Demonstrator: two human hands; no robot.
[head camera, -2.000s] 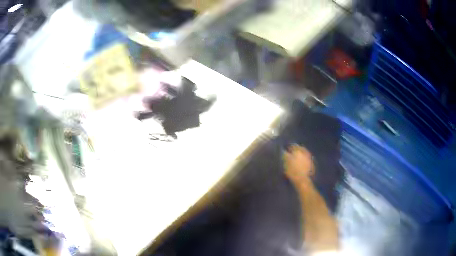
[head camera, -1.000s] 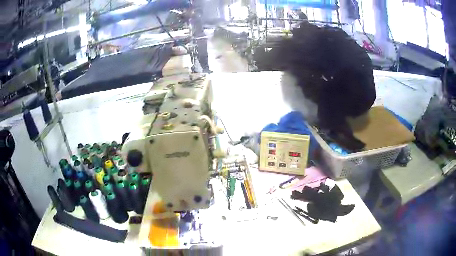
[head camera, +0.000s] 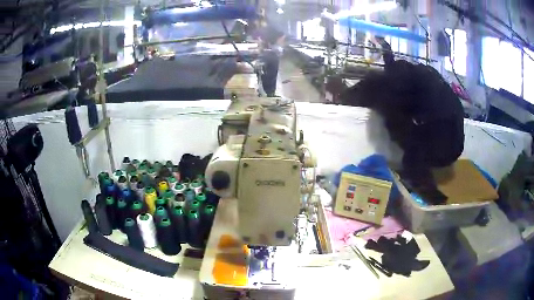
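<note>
No hand is in view. Nearest in front of me stands the cream sewing machine (head camera: 269, 196), its head facing me. The needle area (head camera: 263, 263) under the head is brightly lit, with no cloth seen under it. An orange plate (head camera: 230, 261) lies to its left. The cream control panel (head camera: 362, 199) with red digits stands right of the head on a pink sheet (head camera: 345, 229). A loose pile of small dark pieces (head camera: 398, 255) lies on the table at the right, with thin metal tools (head camera: 370, 262) beside it.
Thread cones (head camera: 164, 226) with green tops crowd the table's left, behind a long dark strip (head camera: 132, 256). A white basket (head camera: 448, 217) with cardboard stands at the right. A large dark cloth bundle (head camera: 418, 117) rises above it. A person (head camera: 270, 64) stands far behind the white partition.
The view has swung from the lap and table's right side up to the machine, then slightly further left. The hand seen two seconds ago is out of the picture.
</note>
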